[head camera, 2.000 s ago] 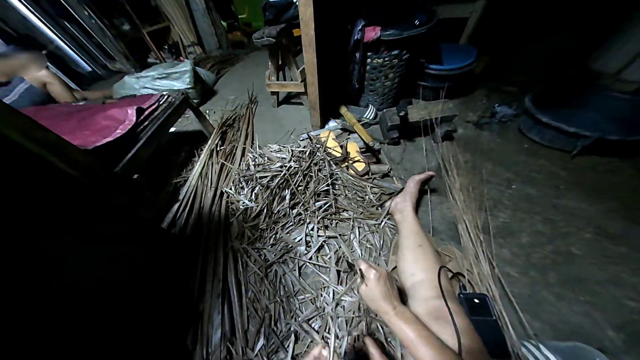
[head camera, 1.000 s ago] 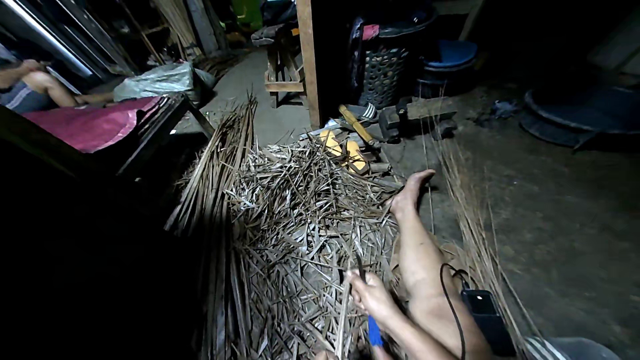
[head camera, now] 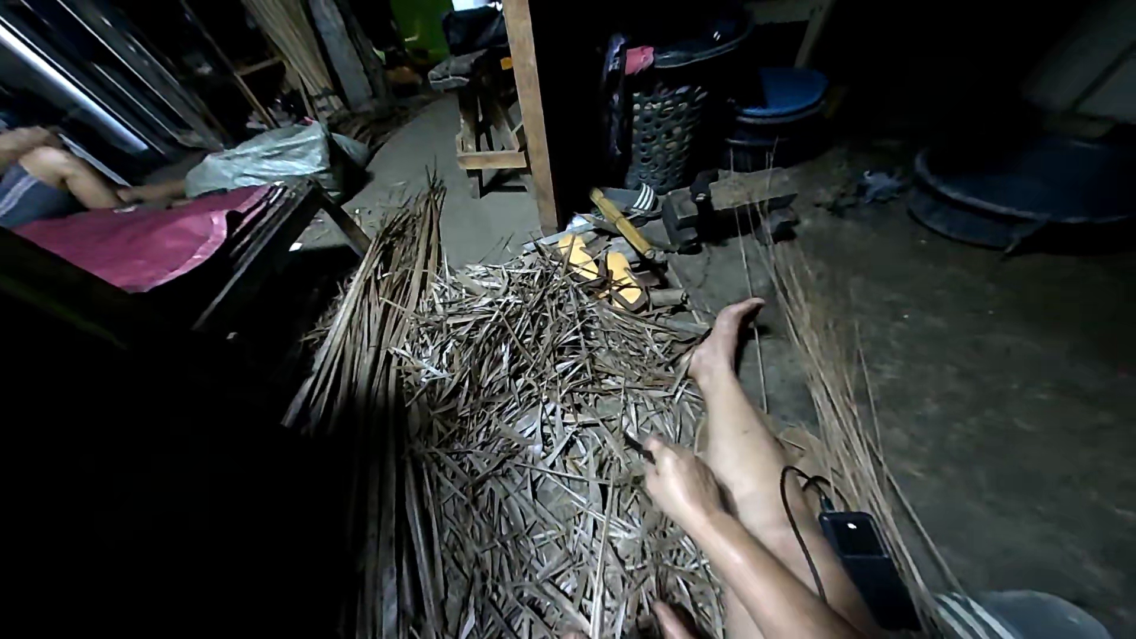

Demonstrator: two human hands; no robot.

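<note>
My right hand [head camera: 683,484] is closed around a small dark, narrow tool [head camera: 637,446], perhaps a knife, above a heap of dry palm leaf strips [head camera: 532,373]. Only fingertips of my left hand [head camera: 673,621] show at the bottom edge, near a long pale strip [head camera: 605,541]; what they hold is hidden. A bundle of long dry leaves [head camera: 364,346] lies along the heap's left side. Thin leaf midribs [head camera: 839,382] lean in a loose bunch to the right of my outstretched bare leg [head camera: 750,426]. A black device with a cable [head camera: 865,555] rests against the thigh.
Yellow sandals [head camera: 624,280] and a bamboo piece [head camera: 621,222] lie beyond the heap, near a wooden post [head camera: 532,115]. Behind stand a woven basket [head camera: 666,133] and a blue-lidded tub [head camera: 785,93]. A large dark basin [head camera: 1021,191] sits right. Another person's legs [head camera: 75,177] rest by a pink-covered platform [head camera: 151,235].
My right hand has moved slightly away from my body since a second ago. The blue thing seen below it then is out of sight. The other person at the left has shifted, knees now raised.
</note>
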